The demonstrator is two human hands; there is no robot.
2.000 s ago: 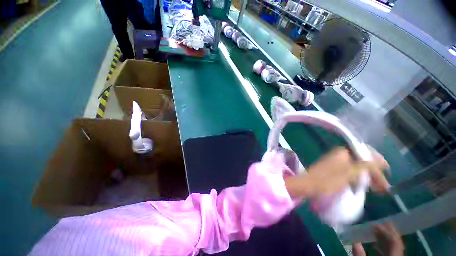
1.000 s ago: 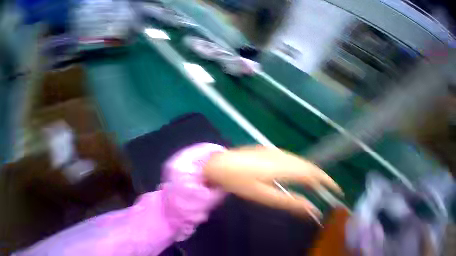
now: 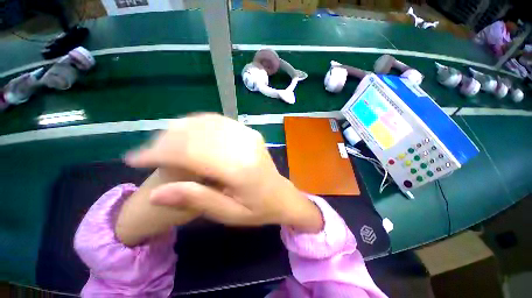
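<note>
My right hand is in mid-picture above the black mat, slightly blurred, its thumb and fingers apart and nothing seen in it. My left hand comes from the lower left and crosses behind the right one; its fingers are mostly hidden. A pink and white headset lies on the green belt beyond the hands. A bare orange pad lies on the mat's right part, beside the white-and-blue tester with its lit screen and round buttons.
More headsets stand on the belt at left and right. A metal post rises behind my hands. White leads lie between pad and tester. A brown carton is at lower right. A person's pink sleeve shows far right.
The view has swung right from the cartons to the mat and tester. The headset held two seconds ago is no longer in my hands. Both hands now cross over the mat.
</note>
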